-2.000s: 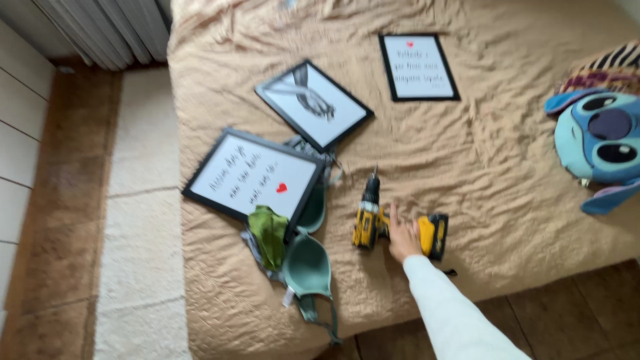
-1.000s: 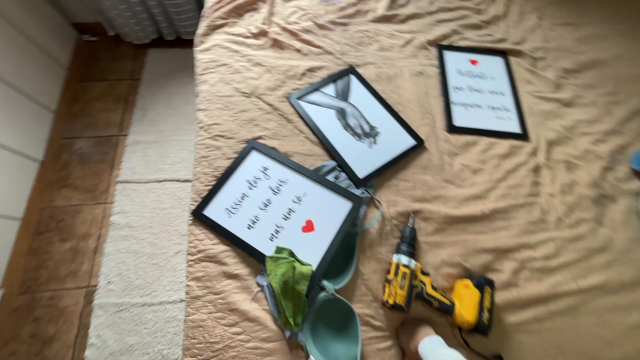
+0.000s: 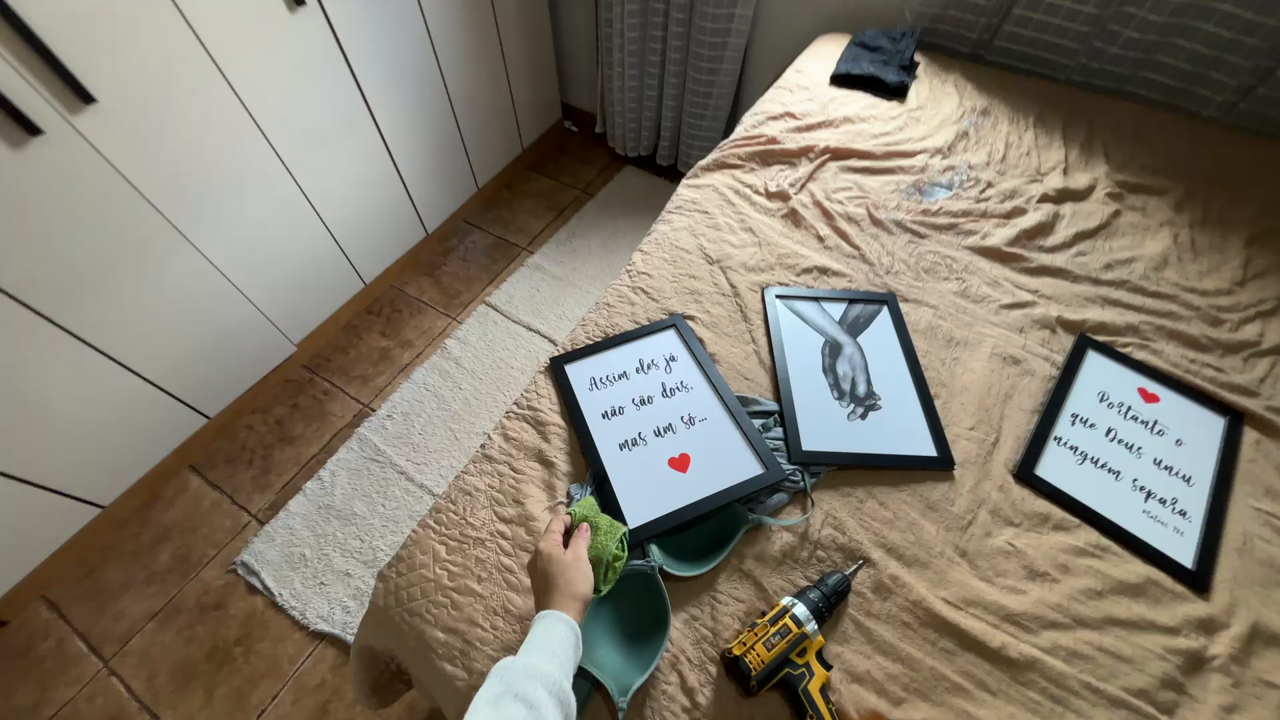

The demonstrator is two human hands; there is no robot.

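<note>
My left hand [image 3: 562, 568] comes in from the bottom and pinches a crumpled green cloth [image 3: 600, 545] at the lower corner of a black picture frame with lettering and a red heart [image 3: 679, 463]. A teal bra [image 3: 628, 625] lies under and beside that frame. To its right is a black frame with a picture of clasped hands [image 3: 850, 375]. Farther right lies a third black frame with lettering and a heart [image 3: 1135, 450]. A yellow and black cordless drill [image 3: 785, 640] rests on its side, its bit pointing up and right. My right hand is out of view.
The frames lie on a bed with a wrinkled tan quilted cover [image 3: 1000, 560]. Folded dark fabric [image 3: 876, 62] sits at its far corner. A pale rug [image 3: 400, 450] runs beside the bed over brown floor tiles, along white wardrobe doors [image 3: 250, 150]. A grey curtain [image 3: 672, 75] hangs behind.
My left hand has come into view and taken hold of the green cloth, which lay over the frame's corner. My right hand, earlier by the drill, has left view. The view has swung left.
</note>
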